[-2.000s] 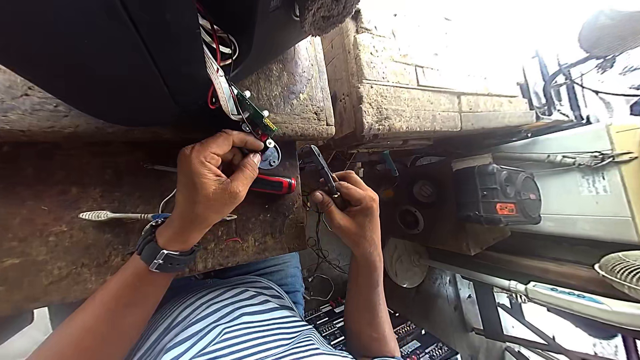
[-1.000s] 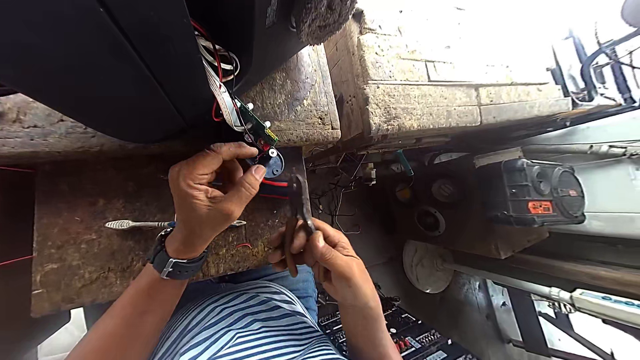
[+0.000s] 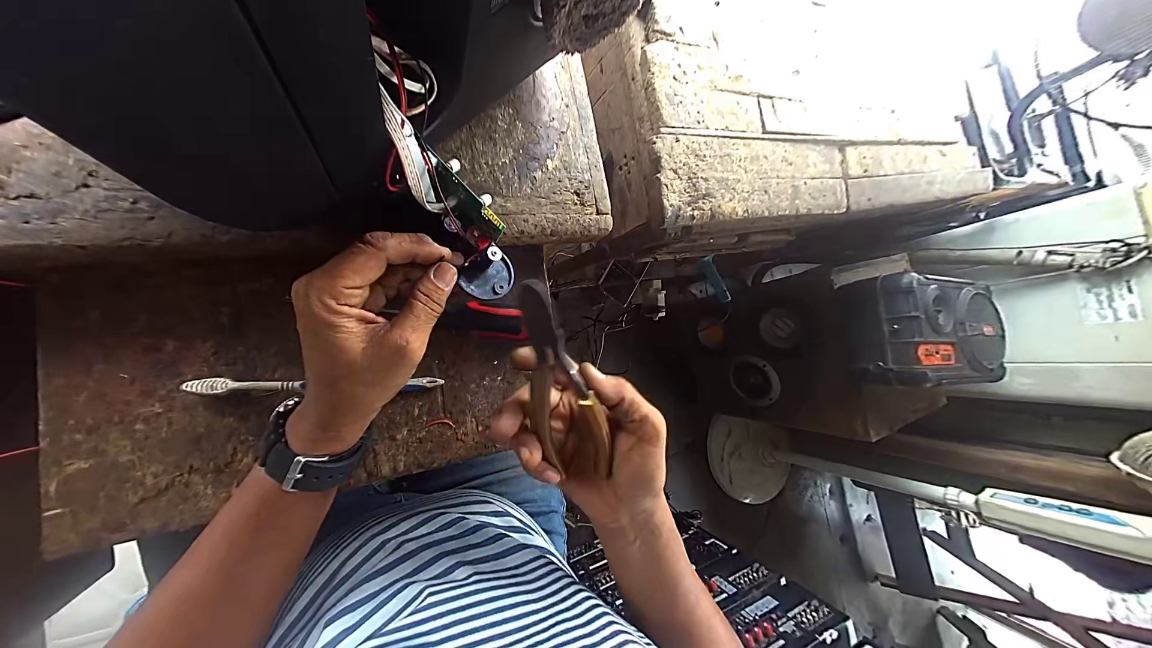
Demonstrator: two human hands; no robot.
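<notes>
My left hand (image 3: 369, 315) pinches the near end of a green circuit board (image 3: 468, 211), beside a round dark disc (image 3: 489, 274). Just what its fingertips close on is hidden. White ribbon cable (image 3: 409, 162) and red and white wires run from the board into a large black plastic housing (image 3: 207, 108). My right hand (image 3: 598, 432) holds pliers with brown handles (image 3: 589, 432); their jaws, somewhat blurred, point up near the disc. Behind them on the bench lies a red-and-black tool handle (image 3: 490, 319). A toothbrush (image 3: 243, 386) lies left of my left wrist.
The wooden workbench (image 3: 135, 405) bears a short red wire scrap (image 3: 441, 422). A thick wooden ledge (image 3: 738, 171) stands beyond. At the right are a black portable speaker (image 3: 940, 328), a speaker box (image 3: 756, 380) and a standing fan's pole (image 3: 864, 468). Electronic panels (image 3: 756, 603) lie low, by my right forearm.
The pliers in my right hand rose toward the disc and board, and now sit slightly right of it. My left hand stays at the board's end.
</notes>
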